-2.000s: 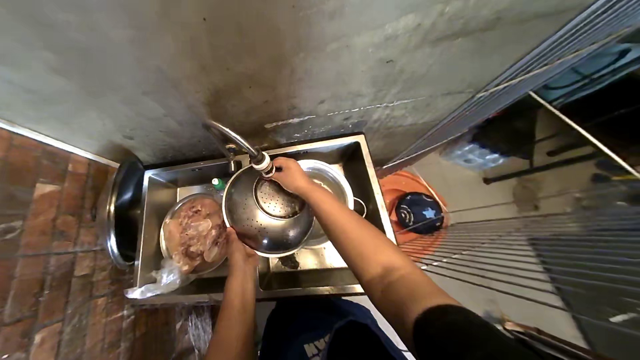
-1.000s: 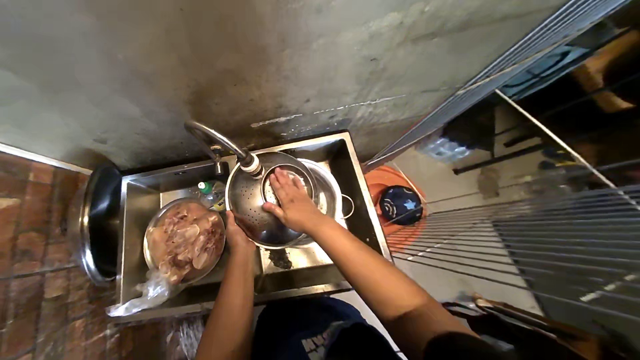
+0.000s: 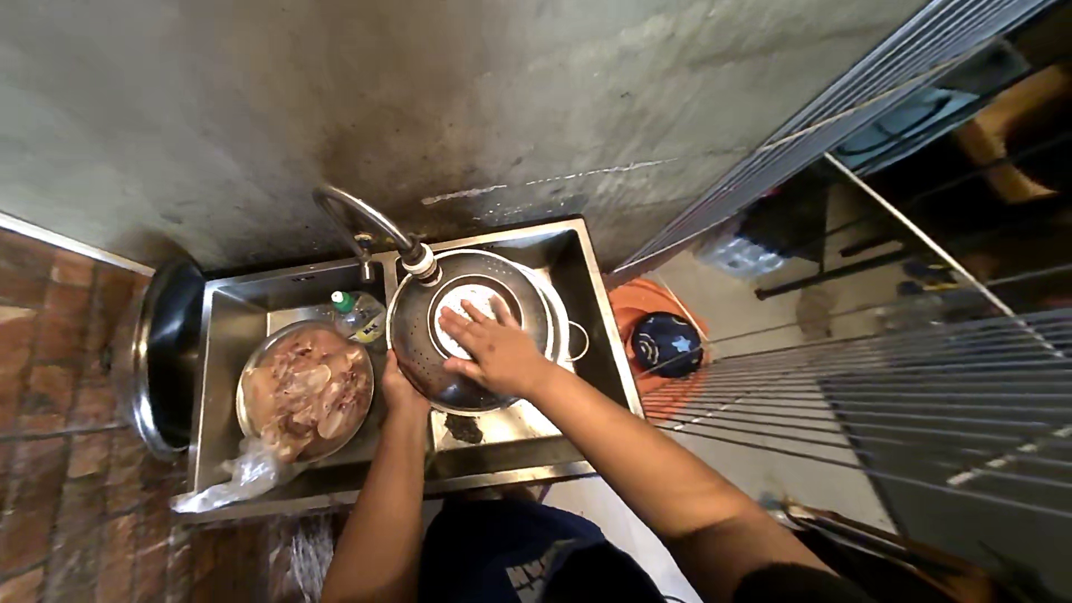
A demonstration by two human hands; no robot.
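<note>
My left hand (image 3: 404, 392) grips the lower left rim of a perforated metal colander (image 3: 410, 335), under the faucet (image 3: 377, 213). Spread fingers of my right hand (image 3: 494, 347) rest on the colander's round base, which faces up; nothing is seen held in that hand. Partly behind the colander is a metal pot (image 3: 559, 322) with a loop handle. In the left basin, a round metal bowl (image 3: 243, 410) holds raw meat pieces (image 3: 306, 381), with a clear plastic bag (image 3: 243, 477) at its lower edge. Behind the bowl lies a green-capped bottle (image 3: 362, 316).
The double sink's steel rim (image 3: 615, 335) surrounds both basins. A large metal basin (image 3: 163, 360) leans at the sink's left. On the right, a dark blue patterned round object (image 3: 667, 344) sits in an orange tub (image 3: 641, 293), beside a wire rack (image 3: 837, 402). A concrete wall (image 3: 519, 100) stands behind.
My right hand has moved from the colander's upper edge near the faucet onto its base, and its fingers have spread since one second ago. My left hand stays at the rim.
</note>
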